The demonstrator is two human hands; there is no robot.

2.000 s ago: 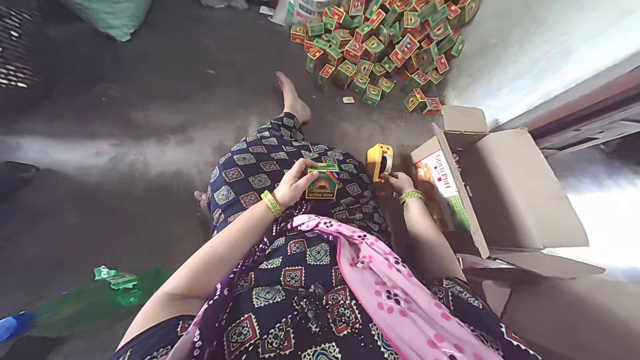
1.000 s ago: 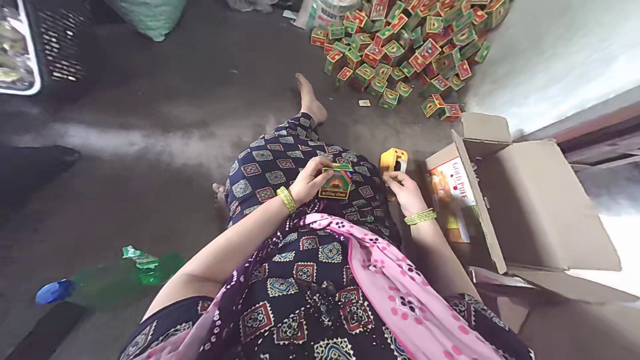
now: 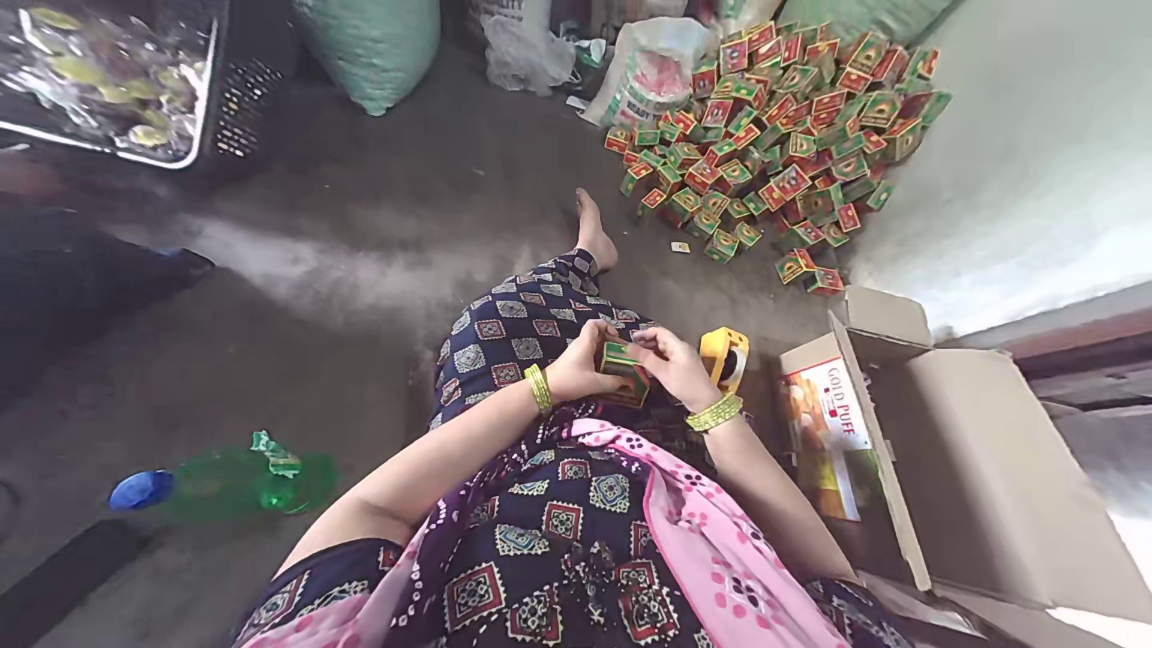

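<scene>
A small green and red printed carton [image 3: 625, 371] is held over my lap. My left hand [image 3: 583, 364] grips it from the left side, thumb across its near face. At its upper right edge, the fingertips of my right hand [image 3: 670, 360] are pinched together against the carton; whether tape is between them cannot be told. A yellow tape dispenser [image 3: 725, 358] with a roll stands on the floor just right of my right hand, not touched by it. Both wrists wear yellow-green bangles.
A large heap of similar small cartons [image 3: 792, 153] lies ahead right. An open cardboard box [image 3: 967, 468] stands at right. A green plastic bottle [image 3: 225, 481] lies at left. A black crate [image 3: 202, 108] is at upper left, a green sack [image 3: 373, 54] beside it.
My right hand has left the yellow tape dispenser and come to the carton. My left hand now holds the carton raised and tilted; earlier it lay flatter on the lap.
</scene>
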